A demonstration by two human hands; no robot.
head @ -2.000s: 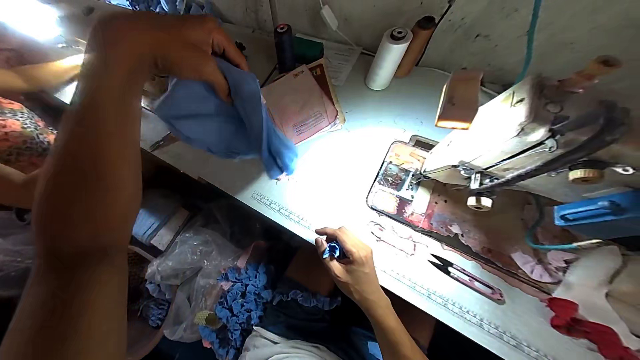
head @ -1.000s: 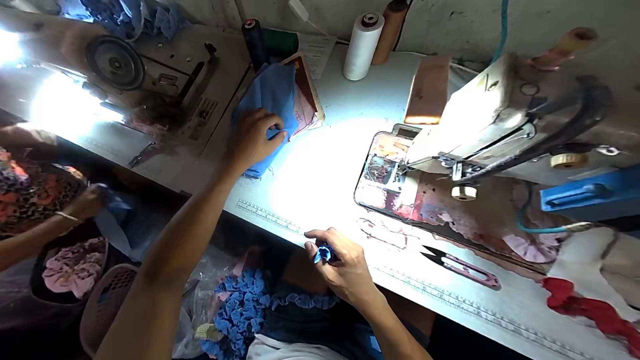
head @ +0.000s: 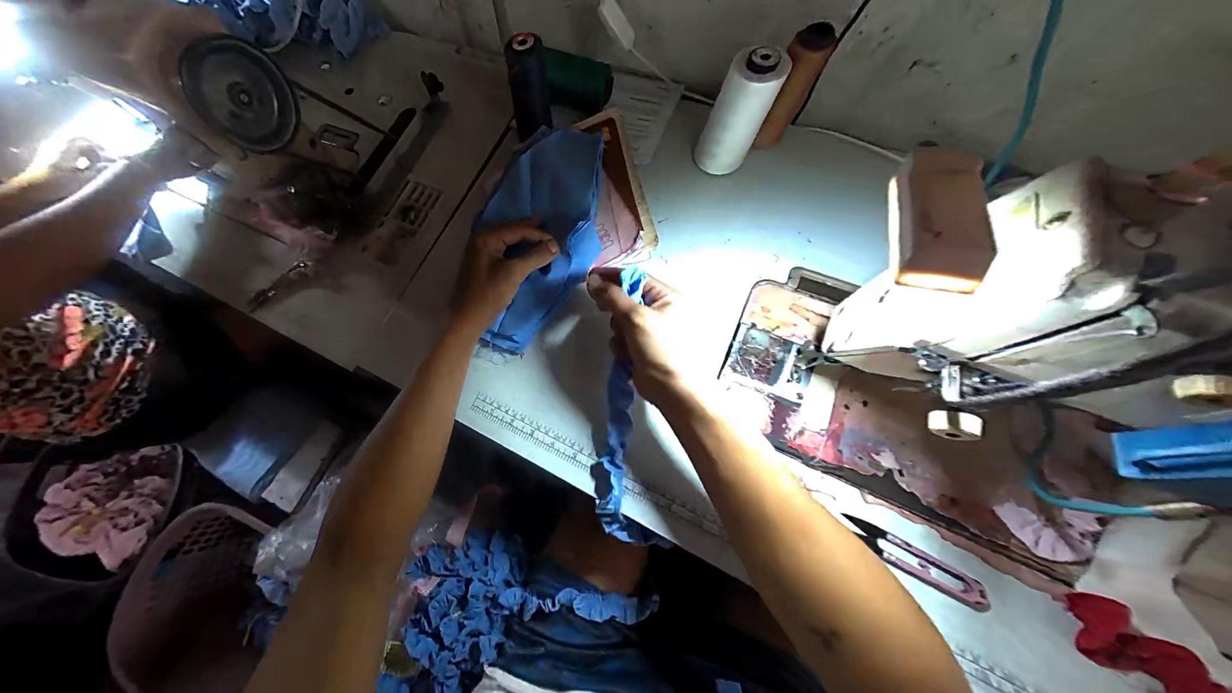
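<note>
A stack of blue fabric pieces [head: 553,188] lies on the sewing table, partly over a shallow tray [head: 630,192] with pink fabric or paper. My left hand [head: 505,265] rests on the stack, thumb and fingers pinching at its surface. Just right of it, my right hand [head: 640,322] grips the end of a gathered blue fabric strip [head: 618,423], which hangs down across the table edge toward my lap. More gathered blue strips [head: 462,606] are heaped by my lap.
A sewing machine [head: 1020,279] stands right, with thread snips [head: 924,568] and red fabric [head: 1136,640] near it. Thread cones [head: 741,111] stand at the back. Another person's arm [head: 67,231] is by a second machine [head: 241,91]. A basket [head: 183,587] sits lower left.
My right hand has moved up from the table's front edge to beside the blue stack, drawing the gathered strip up with it. My left hand set the blue fabric down and stays on it.
</note>
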